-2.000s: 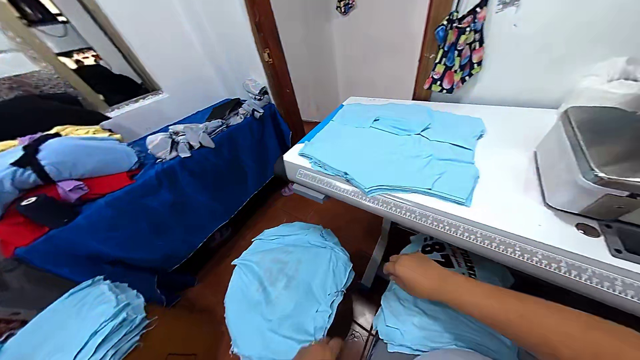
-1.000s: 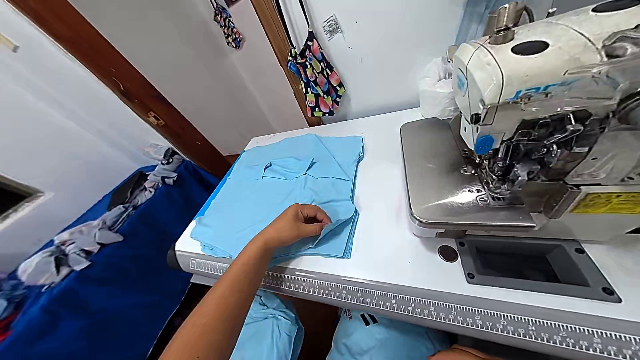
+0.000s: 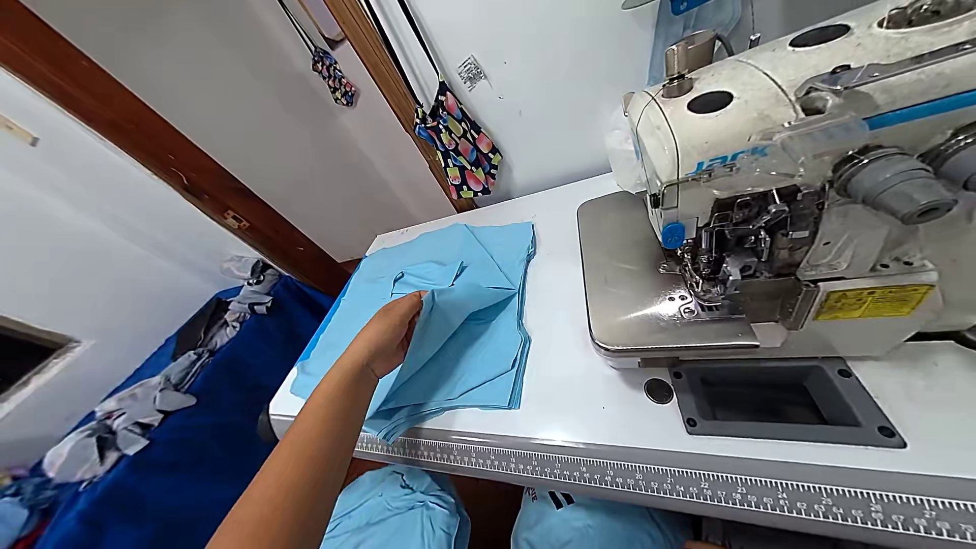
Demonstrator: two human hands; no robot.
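Observation:
My left hand [image 3: 393, 333] pinches the edge of a light blue fabric piece [image 3: 450, 313] and holds it raised and folded back over a stack of like pieces [image 3: 488, 381] at the table's left end. Of my right hand [image 3: 703, 544], only a sliver of skin shows at the bottom edge, beside light blue fabric with dark print [image 3: 602, 522]; what it does is hidden. More light blue fabric [image 3: 400, 507] lies below the table edge. To the right of the stack stands a white Jack overlock sewing machine [image 3: 732, 122] with a metal plate [image 3: 648, 282].
A printed ruler strip [image 3: 625, 476] runs along the front edge of the white table [image 3: 564, 404]. A blue-covered surface [image 3: 206, 427] with grey cloth scraps [image 3: 122, 423] is at the left. A patterned cloth item [image 3: 461, 145] hangs on the wall behind.
My left hand has moved from the stack's near right part towards its middle, lifting and folding back the top piece. The view has swung right since two seconds ago, showing the sewing machine.

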